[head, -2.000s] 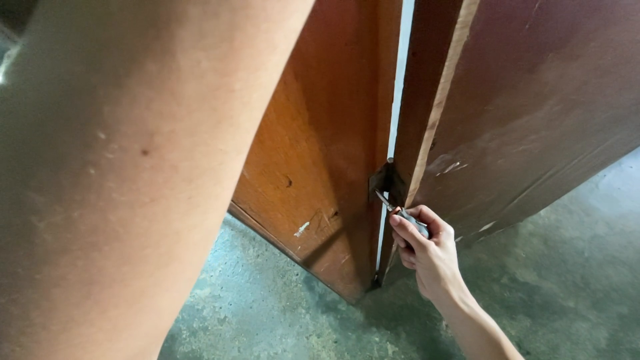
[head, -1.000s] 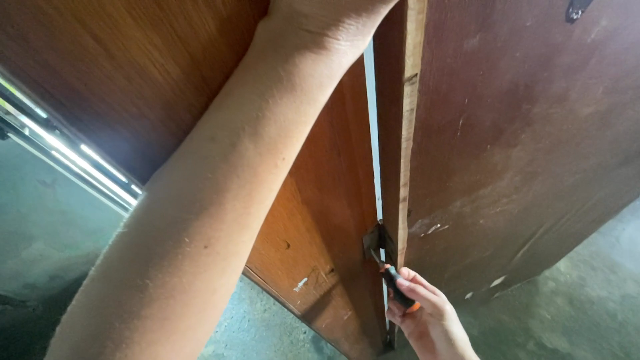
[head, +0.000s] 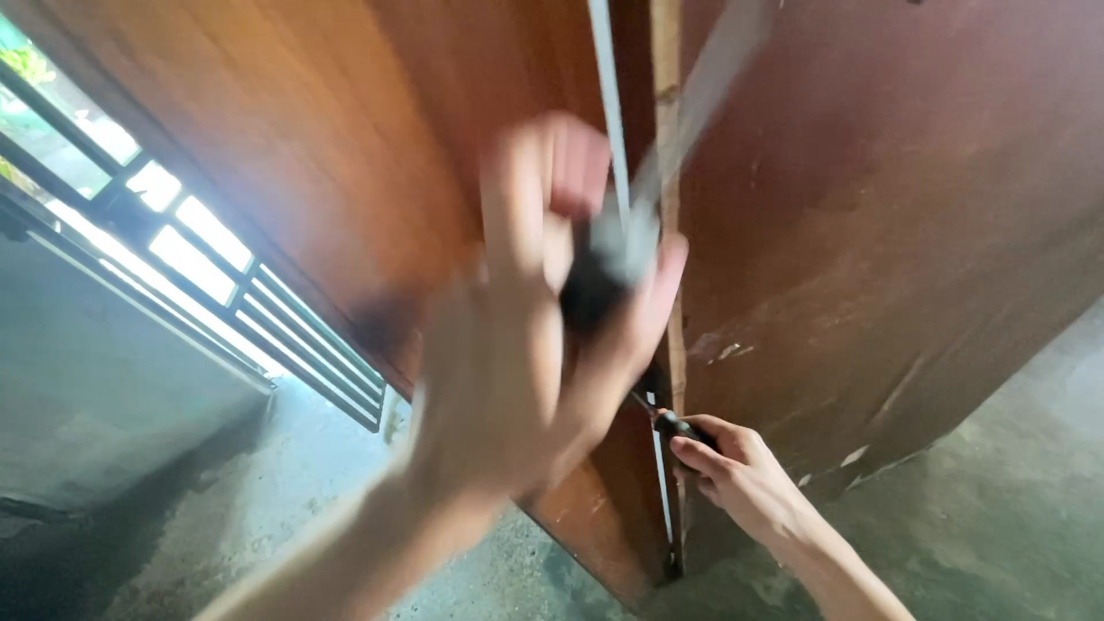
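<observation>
My left hand (head: 509,345), strongly blurred, is raised in front of the wooden door panels. Its fingers curl around a dark-handled tool (head: 617,259) with a long greyish shaft or blade pointing to the upper right; the exact kind is too blurred to tell. Lower right, my right hand (head: 746,474) grips the dark handle of a screwdriver (head: 681,429). The screwdriver's tip is at a dark metal fitting (head: 653,384) in the narrow gap between the orange-brown door panel (head: 388,129) and the edge of the dark brown door panel (head: 862,216). The tip's exact contact is hidden.
A barred metal gate (head: 233,276) stands at the left, with bright daylight beyond. Next to it is a grey-green wall (head: 112,362). A worn concrete floor (head: 483,569) runs beneath the panels. Scuffs and chips mark the dark panel's lower part.
My left hand, out of view at first and then partly at the top edge, is now in mid-view with a tool. My right hand stays at the fitting with the screwdriver. The view has shifted.
</observation>
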